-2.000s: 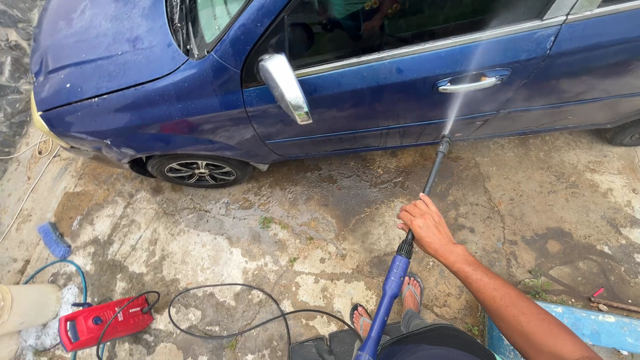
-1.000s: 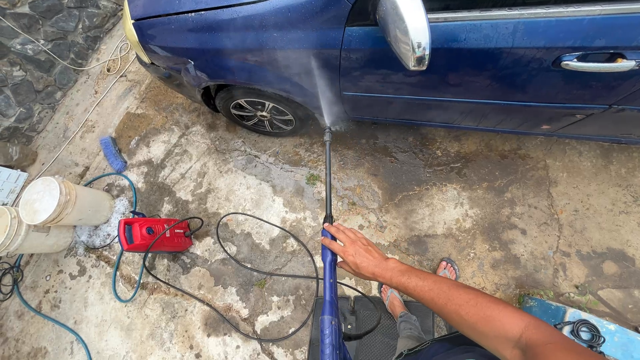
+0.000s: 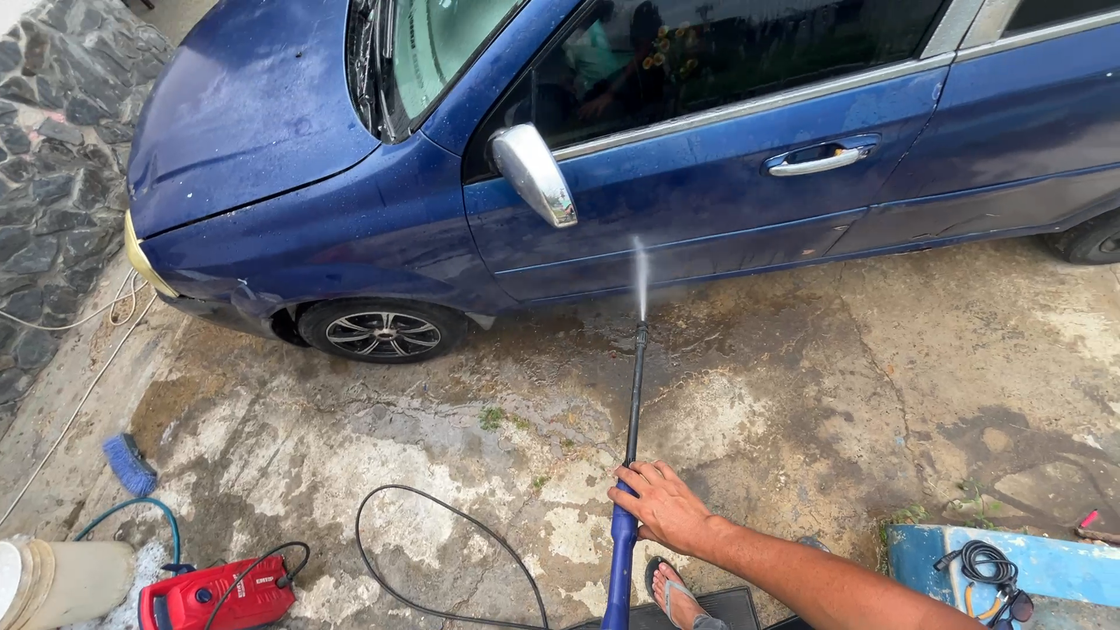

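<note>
My right hand is closed around the blue body of a pressure washer lance, near where its black tube starts. The lance points up and away, and a white water spray leaves its nozzle toward the lower front door of a blue car. The spray meets the door behind and below the chrome side mirror. The front wheel stands left of the nozzle. The rear end of the lance passes out of the bottom edge. My left hand is not in view.
A red pressure washer unit, a pale bucket and a blue brush are at lower left. A black hose loops over the concrete. At lower right, a blue ledge holds a coiled cable. A stone wall borders the left.
The spray has moved from beside the front wheel to the lower front door. Two seconds ago it reached up past the door handle. My right hand stays on the lance. The view has shifted.
</note>
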